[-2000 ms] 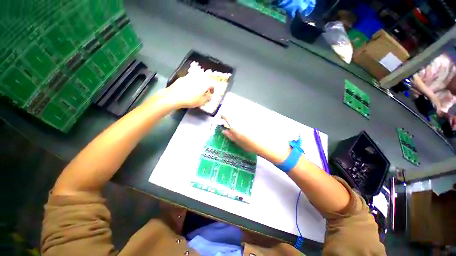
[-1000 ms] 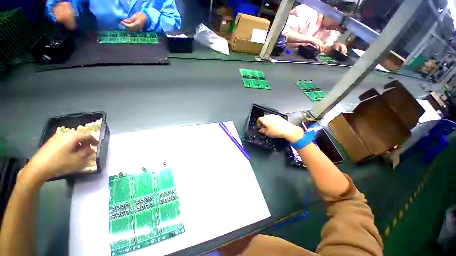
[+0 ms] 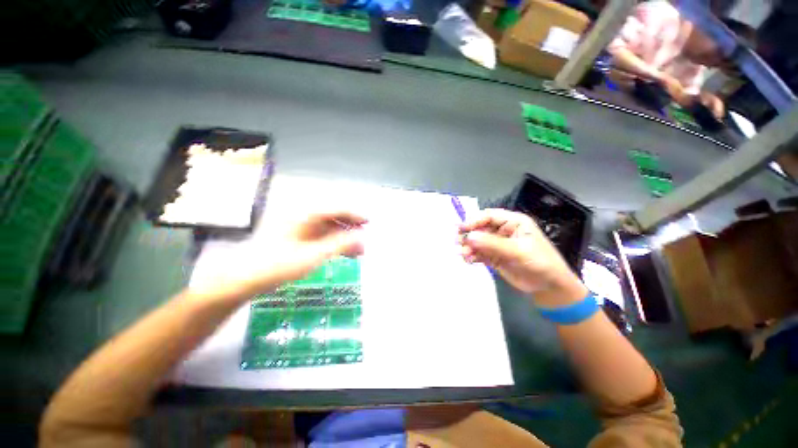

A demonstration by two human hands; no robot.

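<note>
The green PCB panel lies on the white paper sheet, its upper part partly covered by my left hand. My left hand is over the panel's top edge, thumb and fingers close together; I cannot tell if a tiny piece is between them. My right hand, with a blue wrist strap, is over the paper's right edge. Its fingertips are pinched around what looks like a tiny dark component, blurred. The white-parts bin is at the left, the black-parts bin at the right.
Stacked green panels and a black rack stand at the far left. A purple pen lies by my right fingertips. Two panels lie at the back right. An open cardboard box is at the right edge. A person works across the bench.
My left hand has left the white-parts bin and moved over the panel. My right hand has left the black-parts bin and moved left to the paper's edge. The view has also shifted.
</note>
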